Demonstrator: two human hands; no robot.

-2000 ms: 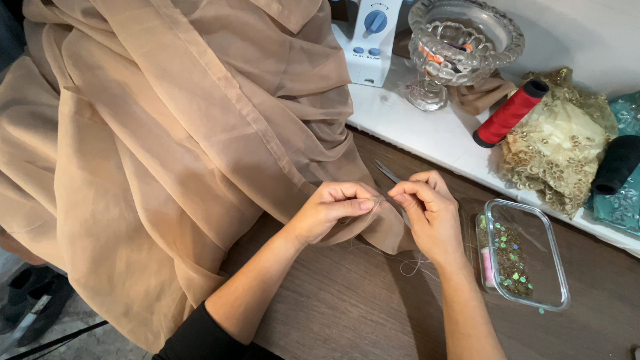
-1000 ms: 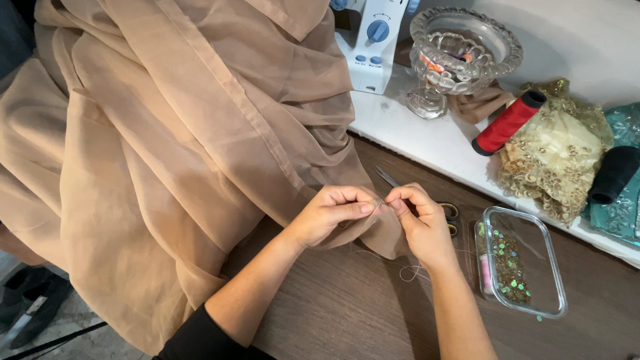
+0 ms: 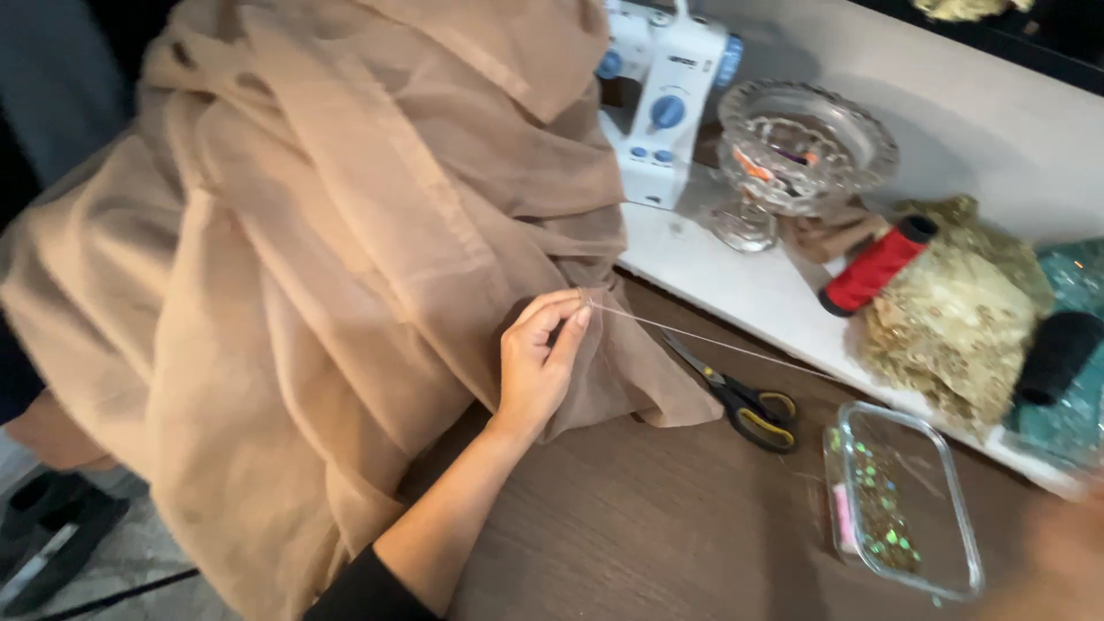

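My left hand [image 3: 542, 358] pinches the edge of a sheer tan fabric [image 3: 319, 259] between thumb and fingertips, near the middle of the view. From that pinch a thin pale thread [image 3: 716, 341] runs taut to the right, past the scissors and over the table. My right hand [image 3: 1056, 556] is a blur at the lower right edge; its fingers and whatever they hold cannot be made out. Scissors with black and yellow handles [image 3: 749, 412] lie on the brown table, blades pointing up and left beside the fabric.
A glass container of sequins [image 3: 893, 517] is at the right. Behind, a white ledge [image 3: 690, 267] bears a white and blue sewing machine [image 3: 668, 112], a glass pedestal bowl [image 3: 802, 155], a red thread spool [image 3: 875, 267], a black spool [image 3: 1059, 358] and gold embellished fabric [image 3: 957, 319].
My right hand has moved from beside my left hand to the far lower right, and the thread is now stretched taut. The scissors are more fully in sight. My left hand still pinches the fabric.
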